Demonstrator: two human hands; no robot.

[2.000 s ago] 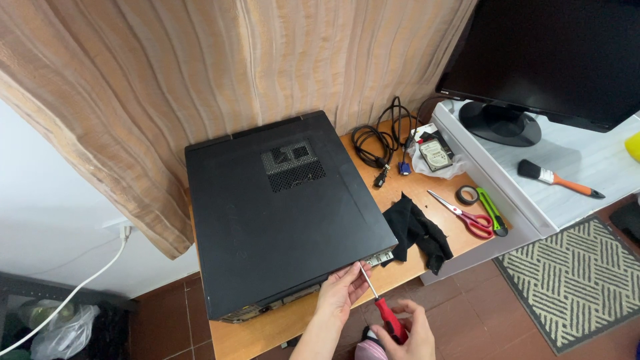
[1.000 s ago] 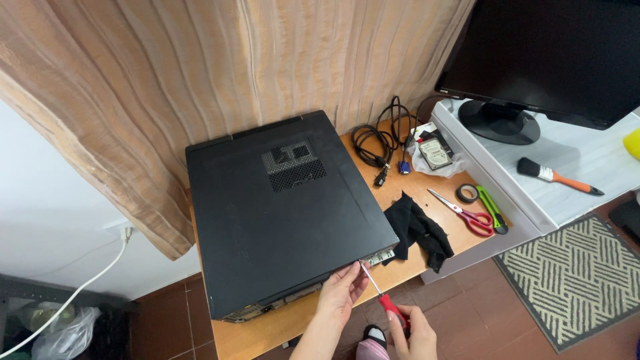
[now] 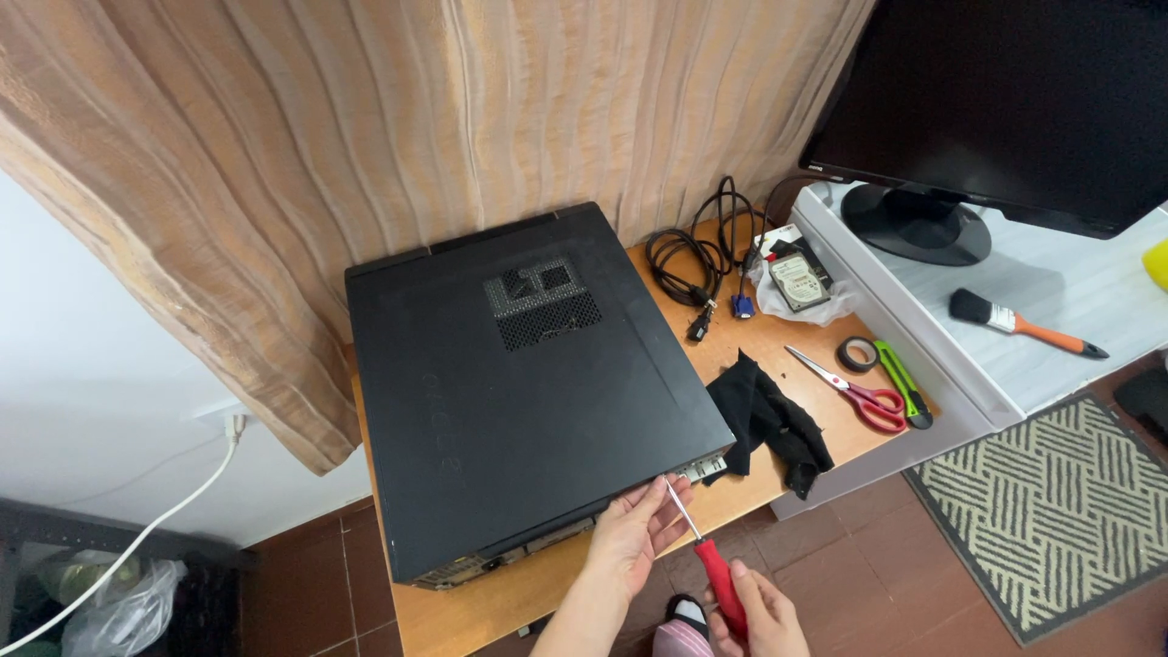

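A black desktop computer case (image 3: pixel 538 401) lies on its side on a wooden table (image 3: pixel 511 602), its rear edge facing me. My right hand (image 3: pixel 757 611) grips the red handle of a screwdriver (image 3: pixel 721 579), whose metal shaft slants up to the case's rear edge near the right corner. At the shaft's tip, the thumb and fingers of my left hand (image 3: pixel 643 525) touch that edge. Whether they hold a screw is too small to tell. Beside them, metal slot brackets (image 3: pixel 707 468) show at the corner. A black cloth (image 3: pixel 766 420) lies right of the case.
Red-handled scissors (image 3: pixel 858 397), a tape roll (image 3: pixel 858 353) and a green utility knife (image 3: pixel 903 383) lie at the table's right. Behind are coiled black cables (image 3: pixel 680 265) and a hard drive (image 3: pixel 800 281) on plastic. A monitor (image 3: pixel 985 119) and a brush (image 3: pixel 1031 328) occupy the white desk.
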